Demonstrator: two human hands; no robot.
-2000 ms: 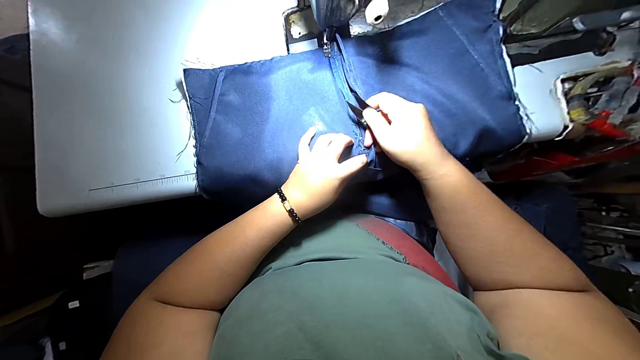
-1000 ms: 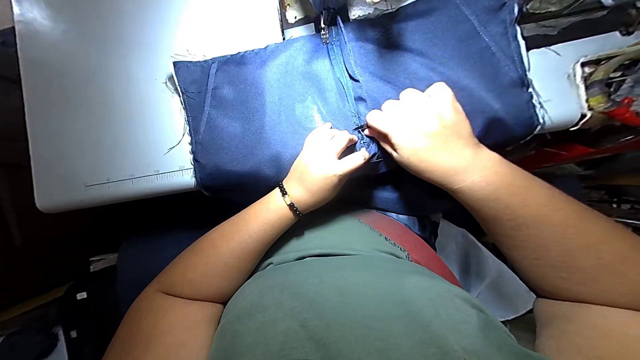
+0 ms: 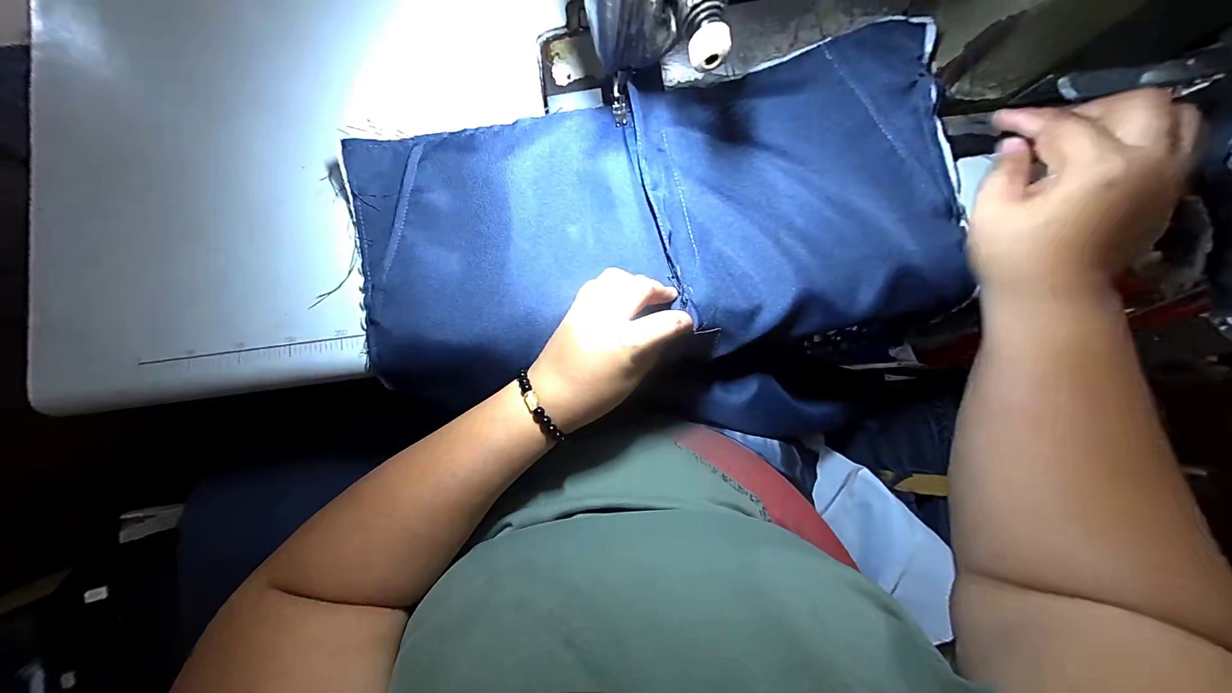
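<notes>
Navy blue fabric [image 3: 808,192] with frayed edges and stitched lines lies across the bed of a sewing machine. Its middle seam runs down from the presser foot [image 3: 620,104] at the top. My left hand [image 3: 616,342], with a beaded bracelet [image 3: 539,405] at the wrist, pinches the fabric at the lower end of that seam. Off the fabric, past its right edge, my right hand [image 3: 1083,188] is raised and blurred, its fingers curled; whether it holds something I cannot tell.
The white machine bed [image 3: 192,212], with a printed ruler scale [image 3: 250,348], extends to the left. Above the fabric is the machine head [image 3: 630,34] with a white-tipped part [image 3: 710,45]. White cloth [image 3: 885,539] hangs at the lower right, near cluttered dark and red parts.
My right hand has left the seam and moved right, beyond the fabric's edge. My left hand stays at the lower end of the seam.
</notes>
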